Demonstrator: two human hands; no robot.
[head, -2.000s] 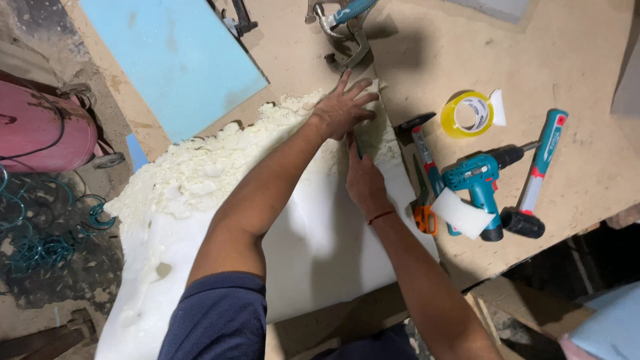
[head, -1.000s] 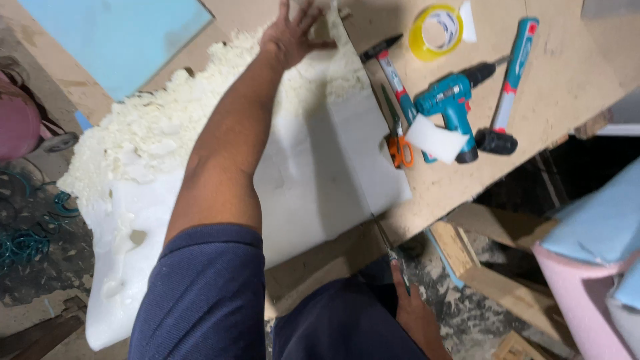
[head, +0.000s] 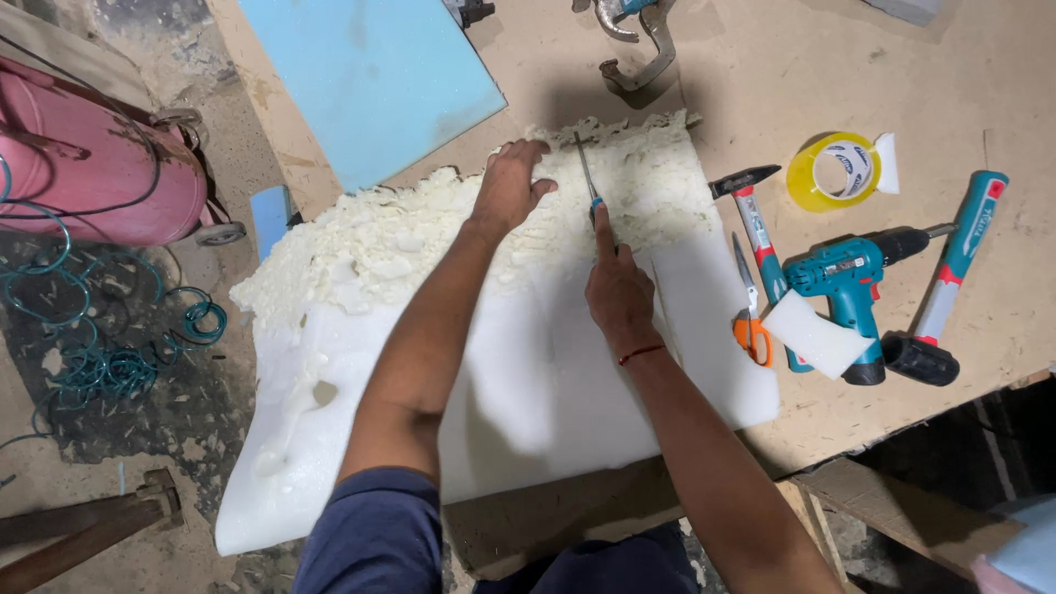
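A white foam sheet [head: 528, 388] lies over the table's edge, its far part rough and torn into cream-coloured crumbly foam [head: 396, 247]. My left hand [head: 510, 183] rests on the rough part near its far edge, fingers apart and holding nothing. My right hand [head: 620, 289] grips a thin blade with a blue handle end [head: 597, 202], index finger stretched along it. The blade points away from me over the rough foam, right of my left hand. A straight cut line runs in the sheet just right of my right wrist.
Right of the foam lie scissors [head: 751, 330], a hammer [head: 759, 235], a cordless drill [head: 846, 272], a foam scrap [head: 817, 334], yellow tape [head: 804, 173] and a mallet [head: 949, 280]. Beyond are a blue foam sheet [head: 379, 82] and metal clamp [head: 656, 58]. A pink tank [head: 99, 165] stands left.
My right hand, low beside the table's near edge one second ago, is now over the foam with the blade. My left hand remains on the rough foam, its fingers less spread.
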